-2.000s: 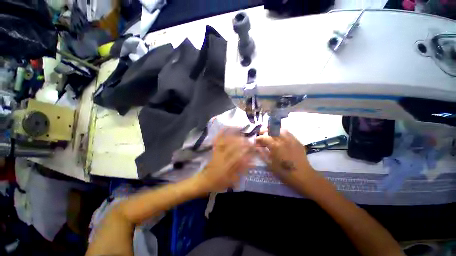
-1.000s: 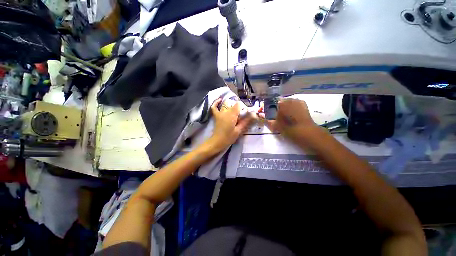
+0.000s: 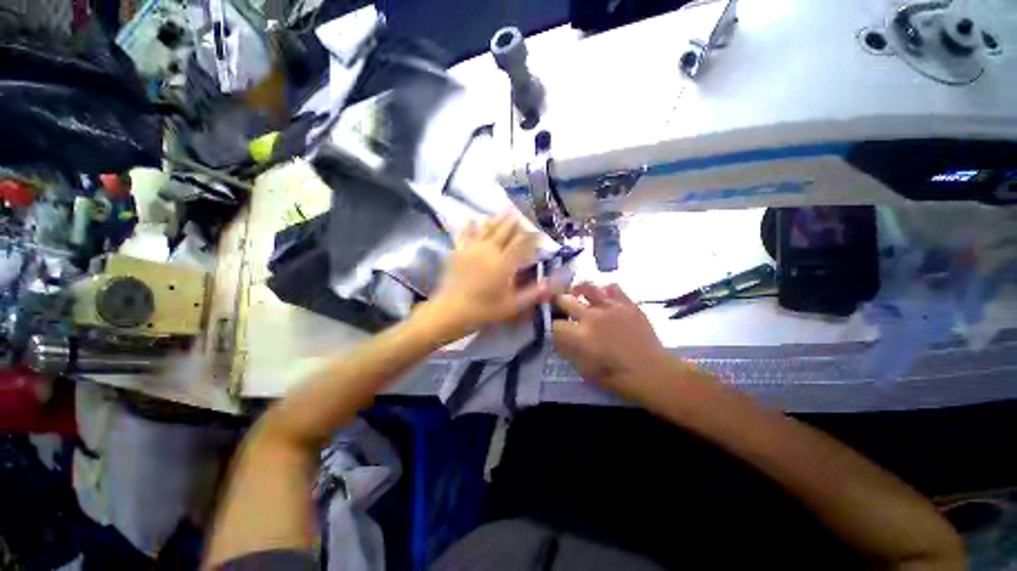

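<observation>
A light grey garment piece with dark strips (image 3: 485, 376) lies left of and below the needle and hangs over the table's front edge. Dark and pale cloth (image 3: 385, 223) is heaped and blurred farther left. My left hand (image 3: 488, 273) lies on the pale cloth, fingers spread, left of the presser foot (image 3: 567, 236). My right hand (image 3: 608, 335) holds the cloth edge with bent fingers just below the needle, close to my left fingertips. The sewing machine head (image 3: 758, 145) stands above and to the right. The exact fingertip grip is blurred.
Thread snips (image 3: 725, 292) lie right of my right hand, beside a black phone-like rectangle (image 3: 827, 259). A sheer bluish scrap (image 3: 931, 301) lies at the right. A cream-yellow second machine (image 3: 151, 299) stands at the left. A blue bin (image 3: 441, 452) is below the table edge.
The dark cloth at the left has been turned over and bunched, showing pale sides. My right hand has moved down and left, away from the seam guide. My left hand stays on the cloth.
</observation>
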